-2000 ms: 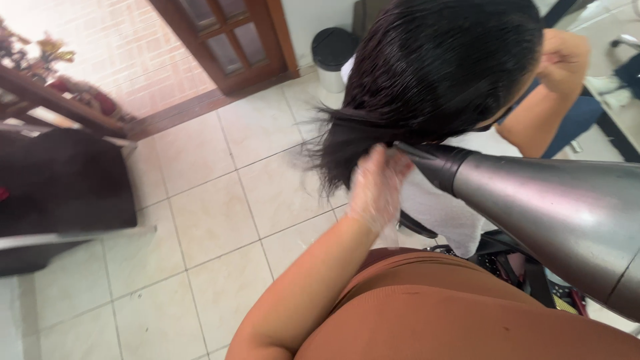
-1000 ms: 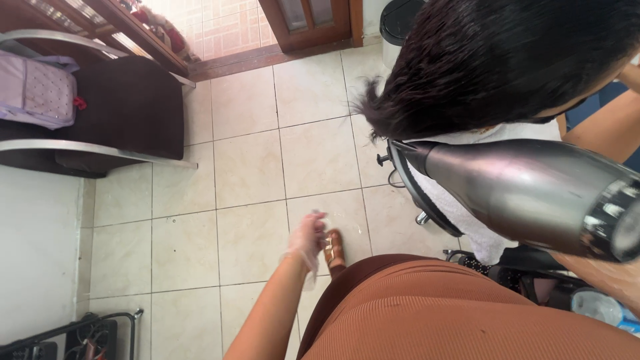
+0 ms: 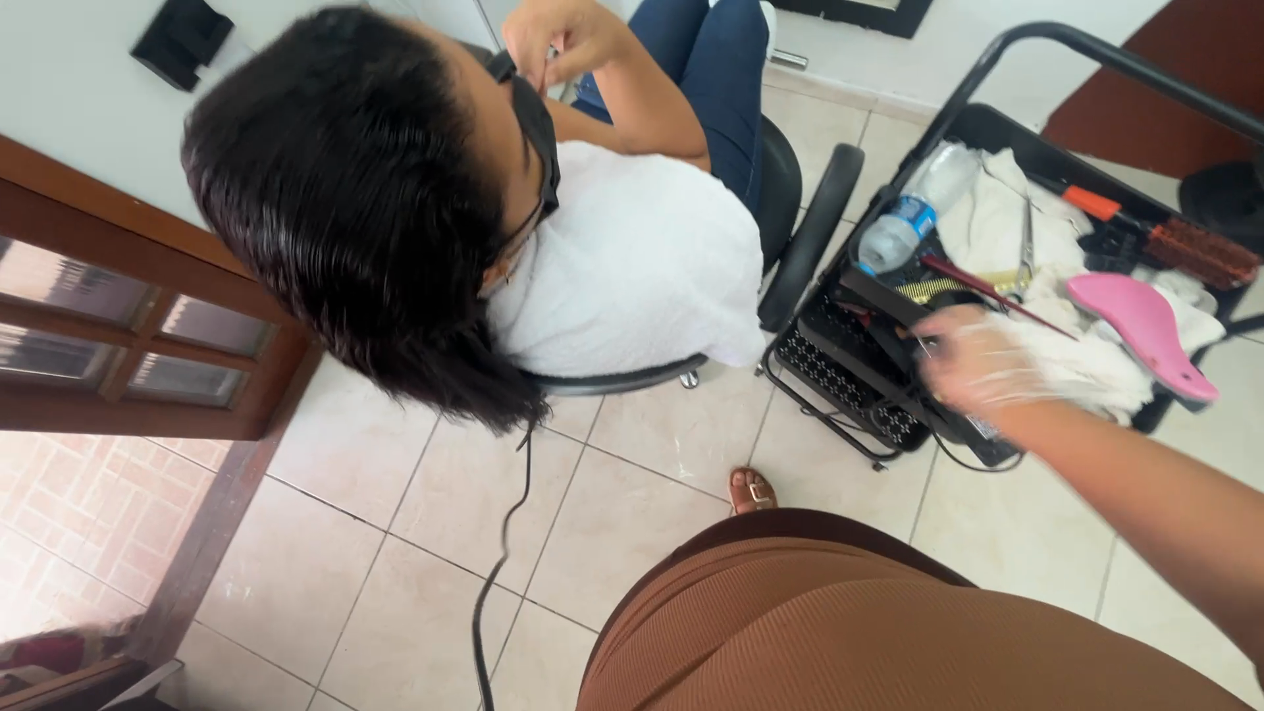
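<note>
My right hand [image 3: 973, 365], in a clear plastic glove, is at the near edge of a black trolley, blurred, its fingers curled over dark items; whether it grips one I cannot tell. My left hand is out of view. To the left, a seated person with dark, damp-looking hair [image 3: 336, 188] and a black face mask [image 3: 536, 133] has a white towel [image 3: 632, 262] over the shoulders. A pink hairbrush [image 3: 1141, 326], a round brush [image 3: 1200, 252], a dark red tail comb [image 3: 997, 296] and a plastic bottle [image 3: 904, 227] lie on the trolley by my hand.
The trolley's black rail [image 3: 1116, 64] rises at the far side. A chair armrest [image 3: 815, 232] stands between person and trolley. A black cable [image 3: 504, 553] runs down at the lower middle. A wooden glazed door [image 3: 138, 326] is at the left.
The view has swung far right to the trolley. The hair dryer, in front of the person's hair in both earlier frames, no longer shows there. My gloved left hand has left the view.
</note>
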